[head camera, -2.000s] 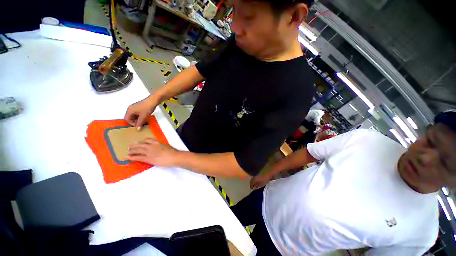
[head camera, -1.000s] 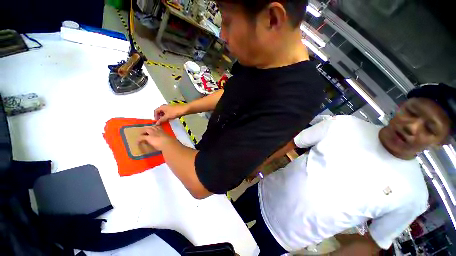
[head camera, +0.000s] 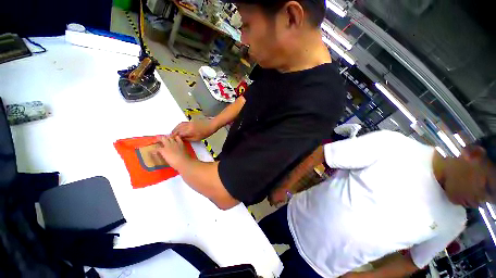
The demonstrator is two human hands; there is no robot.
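Neither of my hands shows. Nearest in front of me, a dark grey panel (head camera: 81, 203) with rounded corners lies at the left of the white table (head camera: 179, 209). A black strap (head camera: 136, 254) curves from the black fabric heap (head camera: 22, 233) along the bottom. The top of a black phone-like slab (head camera: 228, 272) shows at the bottom edge; what holds it is hidden. Across the table, a person in black has both hands on an orange fabric piece (head camera: 142, 176) with a tan template (head camera: 149, 157) on a dark grey panel. An edge of the orange fabric lies folded over the template.
An iron (head camera: 139, 81) stands at the table's far side, with a white and blue box (head camera: 102, 42) behind it. A patterned roll (head camera: 27, 112) lies at the left. A person in a white shirt (head camera: 375, 201) stands at the right. A tub (head camera: 215, 89) stands beyond the table.
The camera view has shifted, and the slab now shows less than two seconds ago. The orange fabric's far edge has been folded over the template. The person in white has turned their head down.
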